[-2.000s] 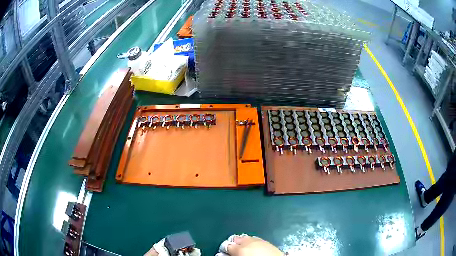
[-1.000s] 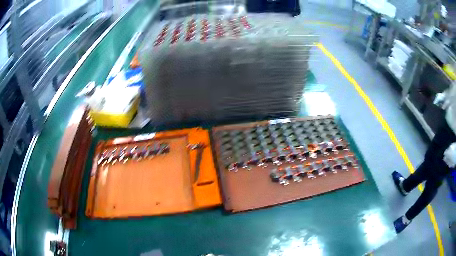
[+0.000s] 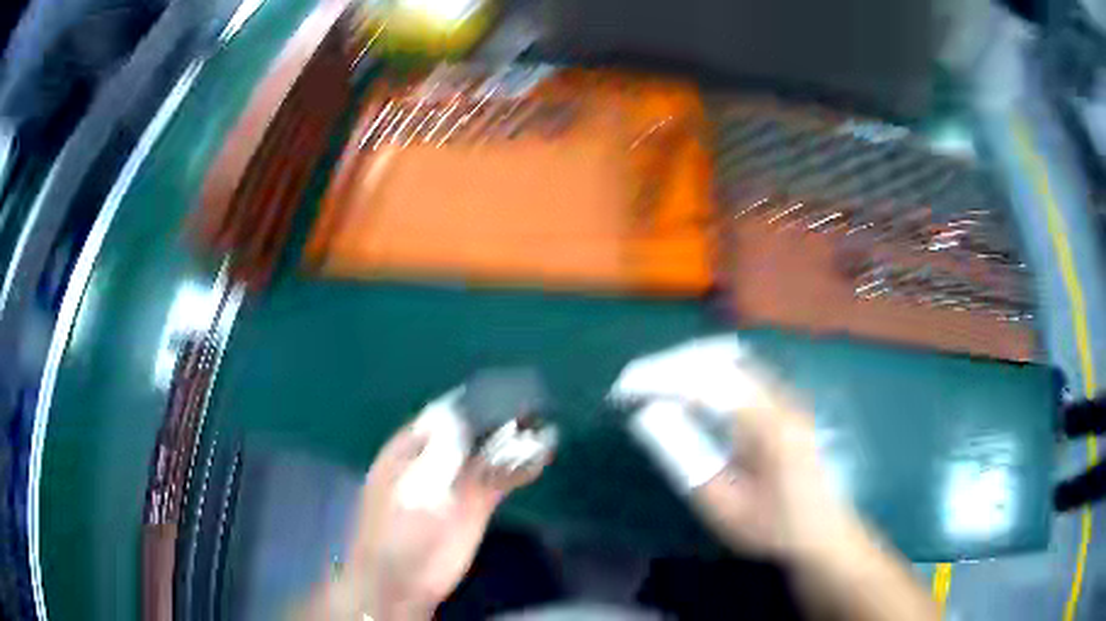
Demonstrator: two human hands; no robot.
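Observation:
The view is strongly blurred. My left hand [image 3: 425, 510], with white finger covers, holds a dark grey block [image 3: 505, 396], likely an inductor or core, above the green bench. Silvery-white blurred detail shows at the block's lower side. My right hand [image 3: 758, 443] is to the right of the block and apart from it. Its white-covered thumb and finger point left, their tips close together. Blur hides whether anything is between them.
Behind the hands lie the orange tray [image 3: 497, 206] with a blurred row of parts and, right of it, the brown board [image 3: 794, 267] with rows of cores. Brown strips [image 3: 273, 158] are stacked at left. A carrier strip [image 3: 174, 449] runs along the left. A dark stack stands behind.
The view has tilted down and the trays sit higher in it. Both hands, cut off by or barely at the lower edge before, now show above the bench, the left still with the block.

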